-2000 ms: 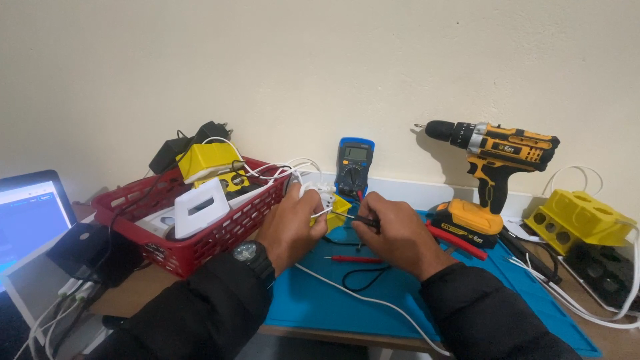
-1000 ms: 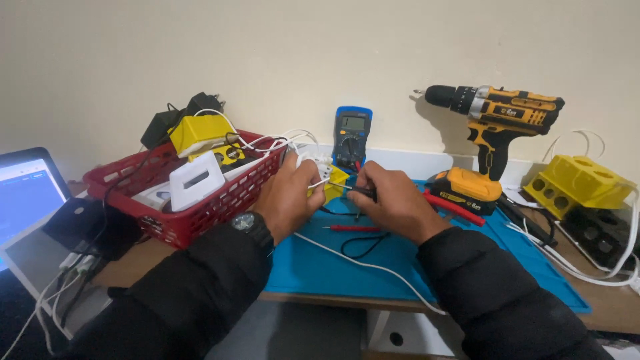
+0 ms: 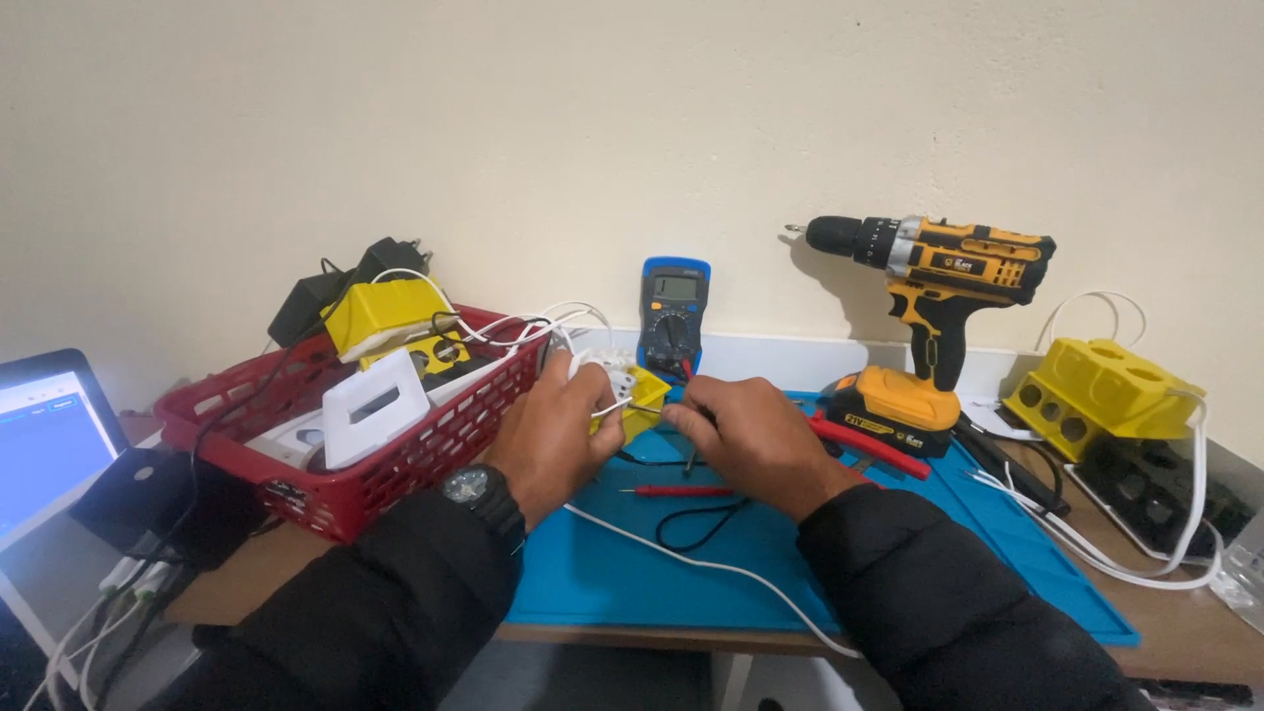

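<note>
My left hand [image 3: 560, 427], with a watch on its wrist, grips a white electrical fitting [image 3: 614, 375] with several white wires. A yellow plastic box [image 3: 644, 397] shows just behind it. My right hand [image 3: 748, 434] is closed around a screwdriver, whose metal shaft [image 3: 644, 408] points left at the fitting; its handle is mostly hidden in the fingers. Below my hands, a red test probe [image 3: 681, 491] and a white cable [image 3: 706, 563] lie on the blue mat [image 3: 612, 583]. A blue multimeter [image 3: 674, 316] leans upright against the wall behind.
At left stands a red plastic basket [image 3: 360, 494] holding yellow boxes and a white cover plate [image 3: 375, 407], near a laptop [image 3: 54, 434]. At right are an upright cordless drill [image 3: 928, 326], red-handled pliers [image 3: 889, 452] and a yellow electrical box [image 3: 1106, 395] with white wires.
My right hand has stayed beside the left with the screwdriver in it; the left still grips the fitting. Only small hand shifts show.
</note>
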